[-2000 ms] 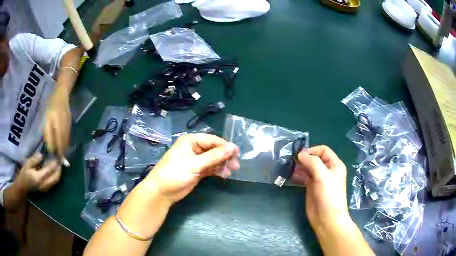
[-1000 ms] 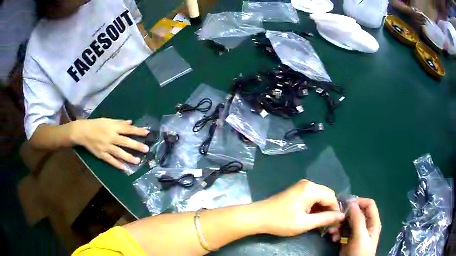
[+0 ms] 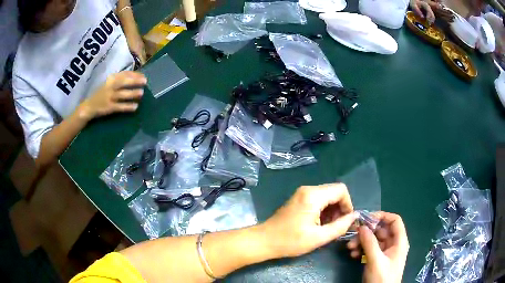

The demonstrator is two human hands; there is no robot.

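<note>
My left hand and my right hand meet at the lower right of centre. Both pinch the upper edge of a clear zip-lock bag between the fingertips. The bag's flat part stands out beyond my fingers, away from me. What is inside the bag is mostly hidden by my fingers. A loose cable pile lies beyond my left hand, with silver plug tips showing. One coiled cable lies nearer, on the edge of a bag.
Bagged cables lie spread at the left. A shiny pile of bagged cables lies at the right, beside a dark box edge. Another worker is at the left. White pieces and yellow-brown trays are at the far side.
The view swung left, then slightly back. My hands came together on the bag, which was stretched between them earlier. The other worker's hand lifted off a bagged cable and moved back.
</note>
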